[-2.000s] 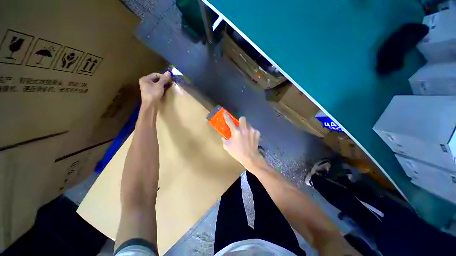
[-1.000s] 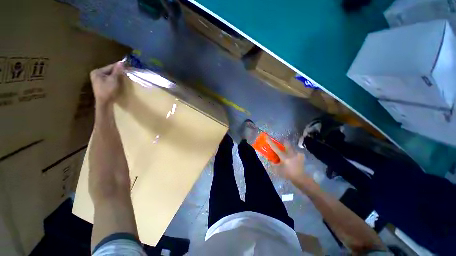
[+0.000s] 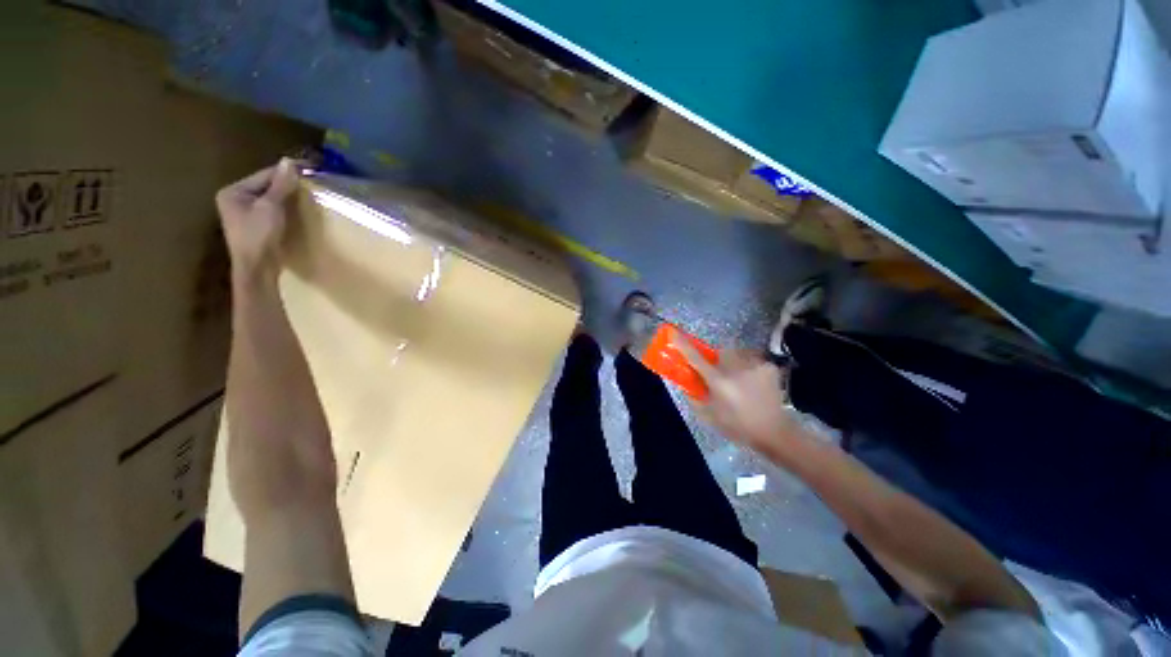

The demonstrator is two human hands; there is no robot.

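A plain tan shipping carton (image 3: 398, 372) stands low in front of me. Shiny clear packing tape (image 3: 364, 216) lies along its far edge, with another short shiny patch on the top. My left hand (image 3: 261, 221) pinches at the carton's far left corner, thumb and fingers together; what exactly it grips is too small to tell. My right hand (image 3: 738, 393) holds the orange tape dispenser (image 3: 678, 361) in the air to the right of the carton, apart from it.
Large printed cartons (image 3: 77, 308) stand at left. The green-topped workbench (image 3: 771, 90) runs diagonally at upper right, bearing white boxes (image 3: 1008, 116). Brown cartons (image 3: 693, 152) sit beneath it. Another person's dark-clothed leg (image 3: 886, 372) is at right. A white scrap (image 3: 750, 484) lies on the floor.
My right hand and the dispenser have moved from the carton's far edge to its right side, away from it. My left hand and the carton appear further left. Shiny tape now shows along the edge.
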